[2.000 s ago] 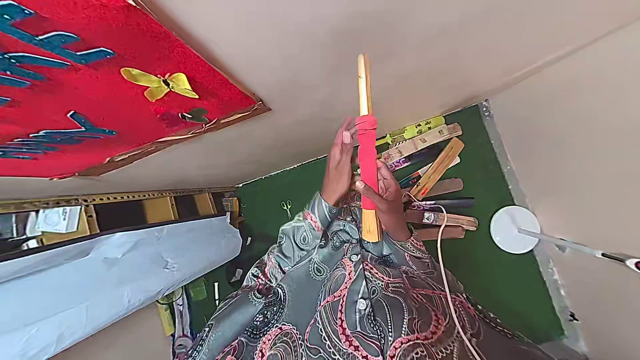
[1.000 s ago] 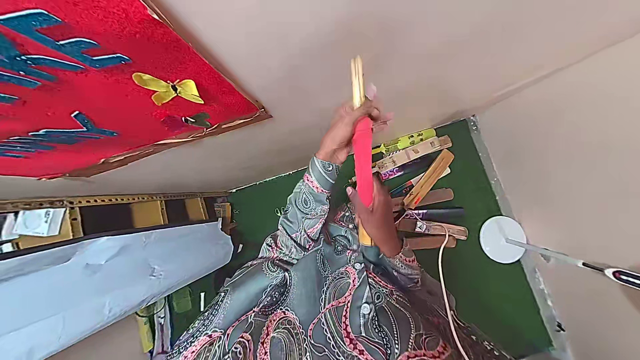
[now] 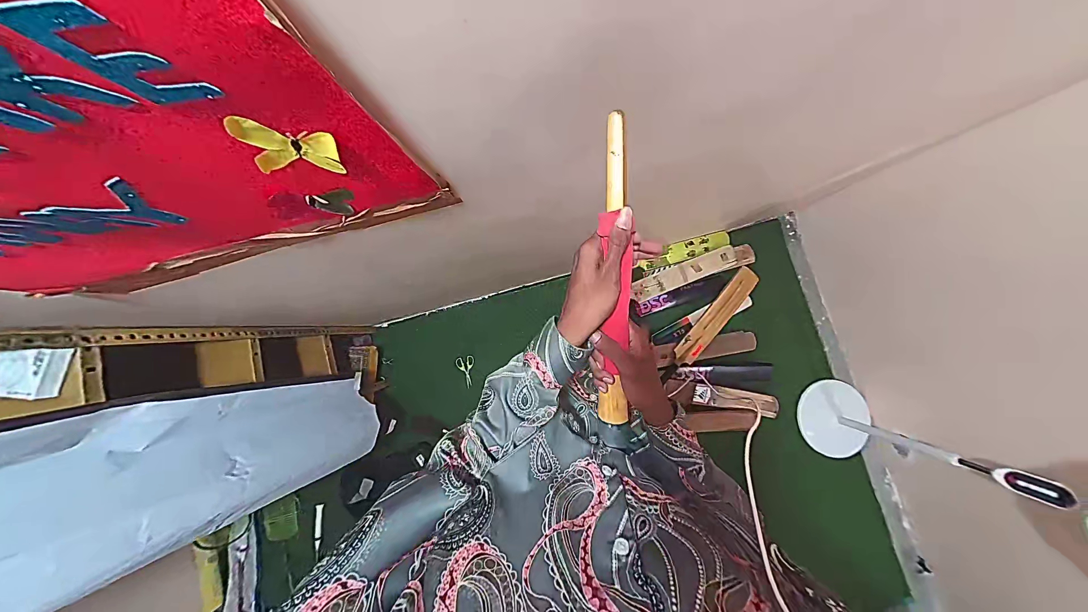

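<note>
A slim wooden handle point(image 3: 615, 161) stands upright before my chest, with a red grip sleeve point(image 3: 619, 326) over its middle. Bare wood shows above and below the sleeve. My left hand point(image 3: 597, 280) is wrapped round the upper part of the sleeve, its thumb lying along the front near the upper edge. Lower down, my right hand point(image 3: 633, 365) holds the sleeve near its lower edge, fingers curled round it. Pinkish fingertips or material show behind the sleeve, to the right of my left thumb; I cannot tell which.
Several wooden cricket bats point(image 3: 719, 314) lie on the green floor mat point(image 3: 816, 340) at the right. Scissors point(image 3: 464, 367) lie at the left. A white round-based stand point(image 3: 833, 418), a pale cable point(image 3: 750, 476), a covered shelf point(image 3: 187, 442) and a red board point(image 3: 195, 127) are around me.
Two seconds ago my left hand lay flatter beside the sleeve; now it is closed round it. Folds at the sleeve's upper edge in the oldest frame now look smoothed out.
</note>
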